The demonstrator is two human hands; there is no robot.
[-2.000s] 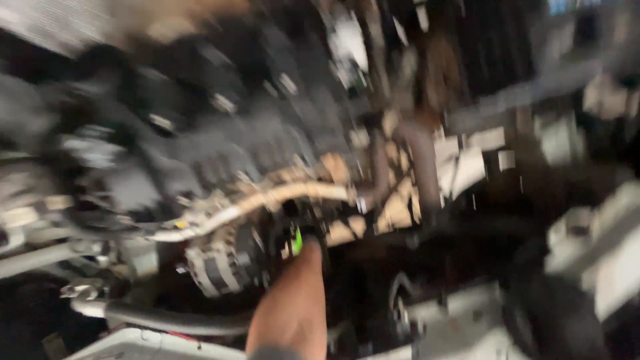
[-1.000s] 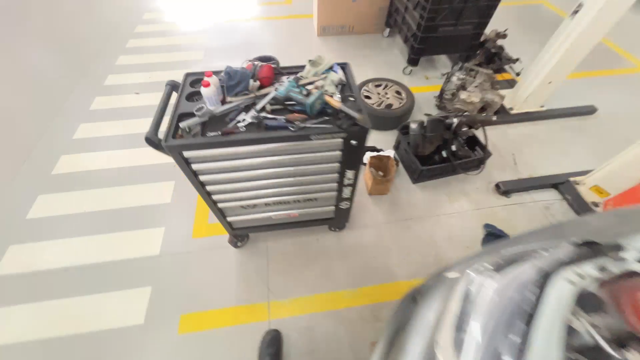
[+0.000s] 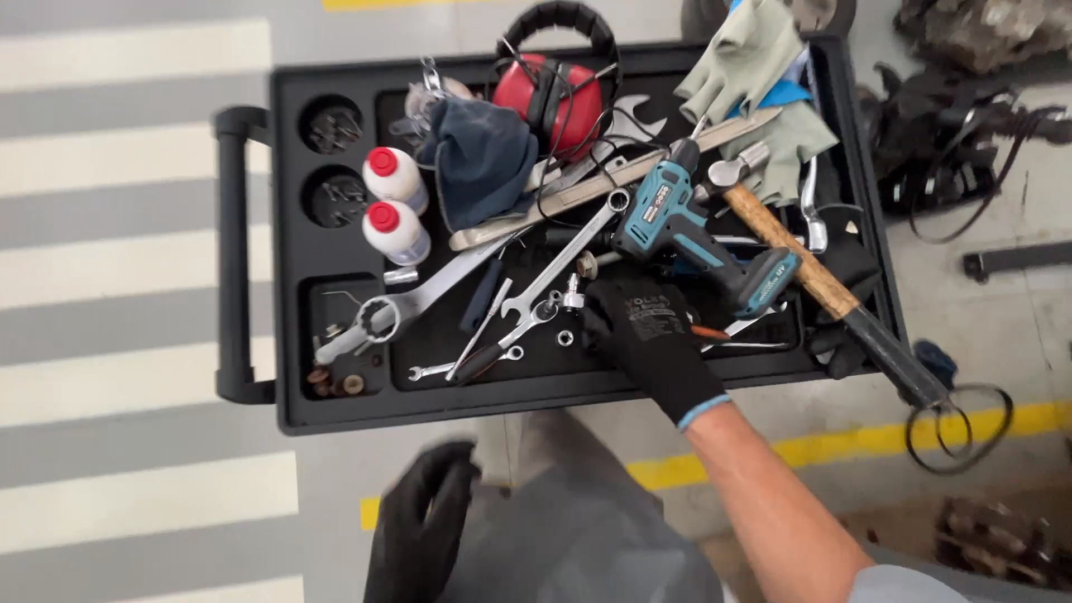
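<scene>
My right hand, in a black work glove, reaches into the black tool tray with its fingertips beside a chrome socket piece; whether it grips anything is hidden. Just above it lies a teal cordless drill. A ball-peen hammer with a wooden handle rests to its right. Left of the hand are a combination wrench, a small chrome socket and a ratchet. My left hand, also black-gloved, hangs in front of the tray, away from the tools, its fingers loosely curled.
Red earmuffs, a dark blue cloth, two white bottles with red caps and grey-green gloves crowd the tray. A push handle juts out at left. Engine parts lie on the floor at right.
The view has swung from an engine bay to the tool cart, which is now close below. Both gloved hands have come into view, the right one down among the tools.
</scene>
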